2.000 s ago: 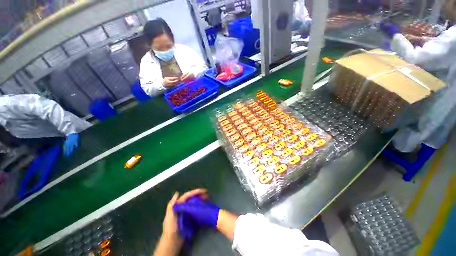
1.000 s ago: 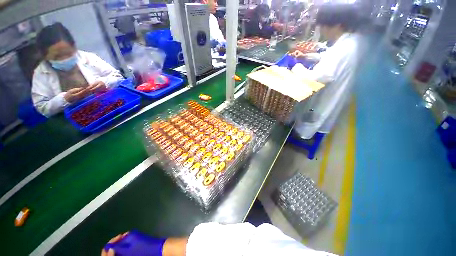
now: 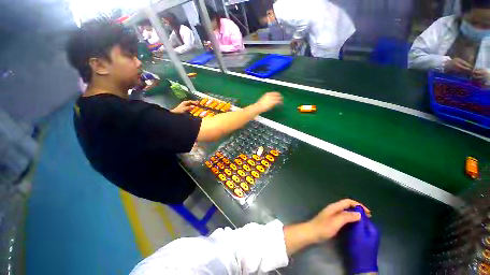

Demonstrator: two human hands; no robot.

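My bare left hand (image 3: 336, 217) and my right hand (image 3: 363, 244), in a purple-blue glove, touch each other over the dark green bench at the lower right. The left fingers lie over the gloved fingertips. No unit shows in either hand; the space between the fingers is hidden. Left of my hands, a clear part-filled tray (image 3: 247, 201) lies flat, with upright orange units (image 3: 247, 167) in its nearer rows. A pale piece (image 3: 260, 151) stands among them, and the far pockets are empty.
A person in black (image 3: 134, 145) sits at the left, one arm reaching toward the green belt (image 3: 365, 126). Loose orange units (image 3: 307, 108) lie on the belt. A blurred stack of orange units (image 3: 483, 258) shows at the lower right edge. A blue bin (image 3: 462, 102) stands across the belt.
The view has swung left, bringing the seated neighbour and part-filled tray into view and the full stack to the right edge. My hands still touch each other.
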